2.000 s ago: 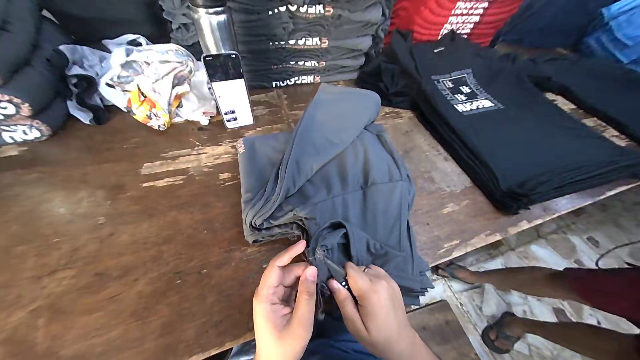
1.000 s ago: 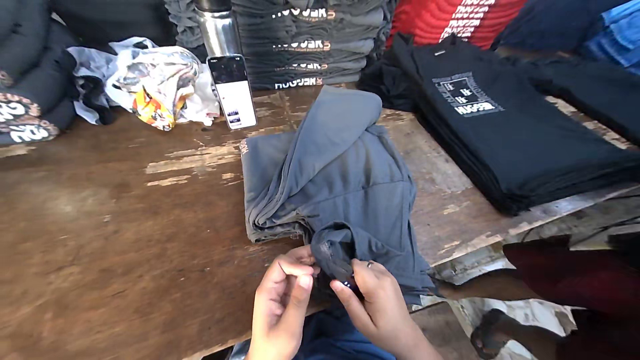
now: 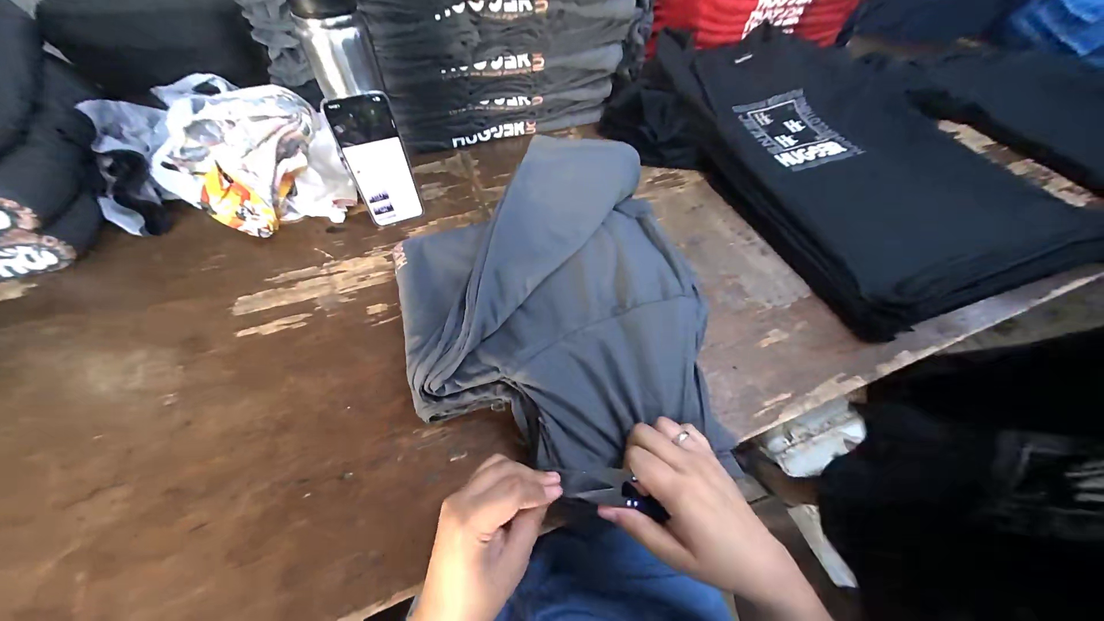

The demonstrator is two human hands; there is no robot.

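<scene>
A grey garment (image 3: 595, 310) lies folded on the worn wooden table (image 3: 172, 414), its near part hanging toward the table's front edge. My left hand (image 3: 500, 509) pinches the end of a fold of grey fabric between thumb and fingertips. Opposite it, my right hand (image 3: 681, 492), with a ring on one finger, grips a small dark-handled tool (image 3: 642, 502) with a metal blade, perhaps thread snips, close against the cloth. The blade points toward my left fingertips. Which part of the garment is pinched cannot be told.
A phone (image 3: 375, 159) leans on a steel bottle (image 3: 332, 52) behind the garment. Crumpled patterned cloth (image 3: 250, 155) lies left of it. Grey garment stacks (image 3: 500, 69) stand at the back, black shirts (image 3: 862, 190) at the right. Dark clothing of a person (image 3: 975, 483) shows at the lower right.
The round grey opening of cloth at my fingers is no longer visible; the fabric is now stretched between my hands. At the right, the other person's legs have given way to dark clothing.
</scene>
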